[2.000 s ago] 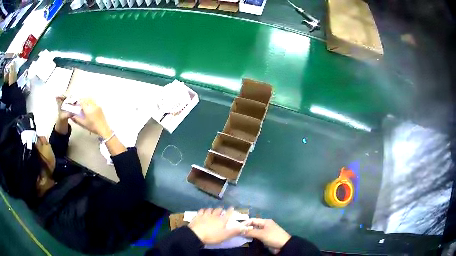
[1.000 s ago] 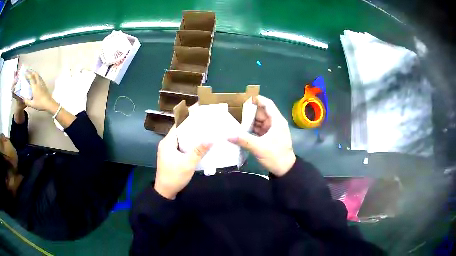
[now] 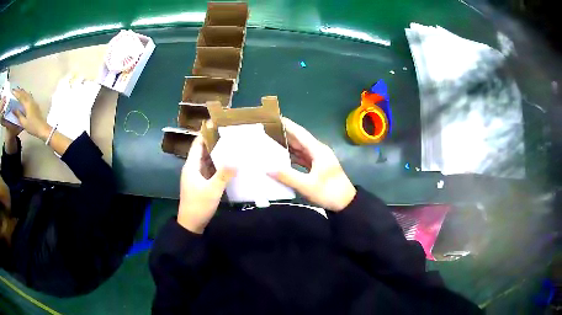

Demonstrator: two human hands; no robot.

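Note:
A small carton, white outside and brown inside, is held between my two hands close to my body. Its brown flaps and notched back edge stand up on the far side, and its white panel faces me. My left hand grips its left side, with the thumb on the white panel. My right hand grips its right side, with the thumb at the panel's lower right. The fingers behind the carton are partly hidden. A row of open small boxes stands just beyond, with its near end partly behind my left hand.
A yellow-orange tape dispenser lies right of my hands. White sheets lie farther right. A pink bin is below the bench edge. At left, a person's hand works near a white tray; a thin loop lies between.
Since the first frame, the carton has come up off the bench edge and its flaps have been raised. Over the last second, its side flaps have drawn inward. The view has shifted.

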